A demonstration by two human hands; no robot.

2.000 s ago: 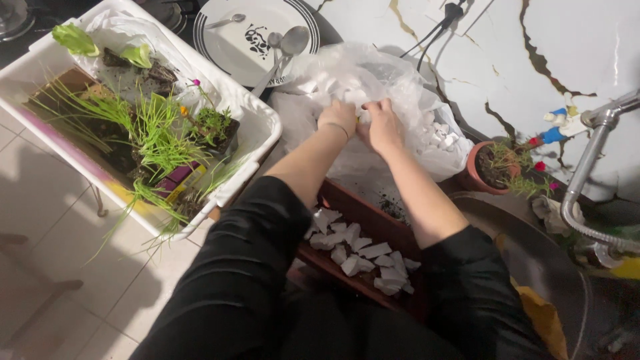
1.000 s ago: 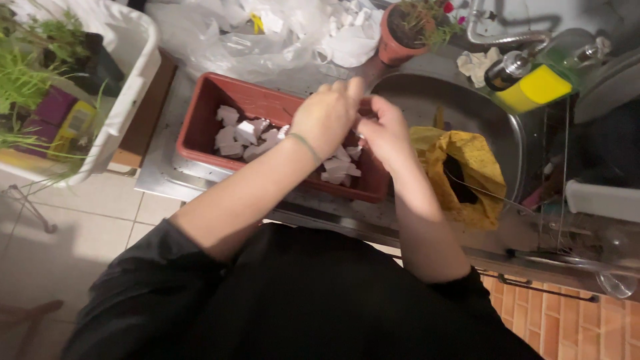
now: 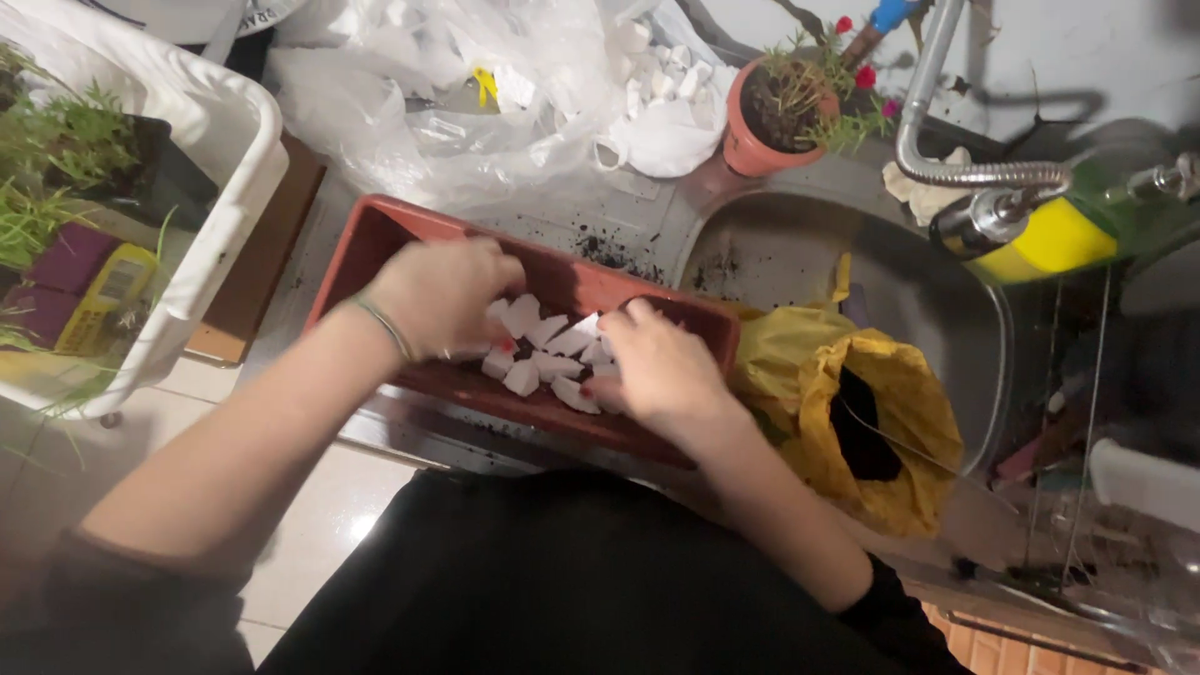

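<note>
A long terracotta-coloured planter box (image 3: 562,262) stands at the counter's front edge, with broken white chunks (image 3: 553,361), perhaps foam, lying in it. My left hand (image 3: 441,295), blurred, is over the left half of the planter, its fingers bent down at the chunks. Touching the chunks further right, my right hand (image 3: 656,366) has its fingers spread and curved; its palm side is hidden, so whether it holds a piece cannot be seen. Behind the planter, a clear plastic bag (image 3: 431,159) lies beside a bag of more white chunks (image 3: 670,94).
A white tub (image 3: 216,225) with potted plants stands at left. Behind right are a terracotta pot (image 3: 750,141) with red flowers and a metal faucet hose (image 3: 923,103). A yellow bag (image 3: 900,375) of dark soil lies in the sink (image 3: 998,375). Dark crumbs (image 3: 609,253) dot the counter.
Two seconds ago both hands were at the plastic bag; a second ago they were close together above the planter's right part. Now they are apart, the left hand further left. The view has shifted.
</note>
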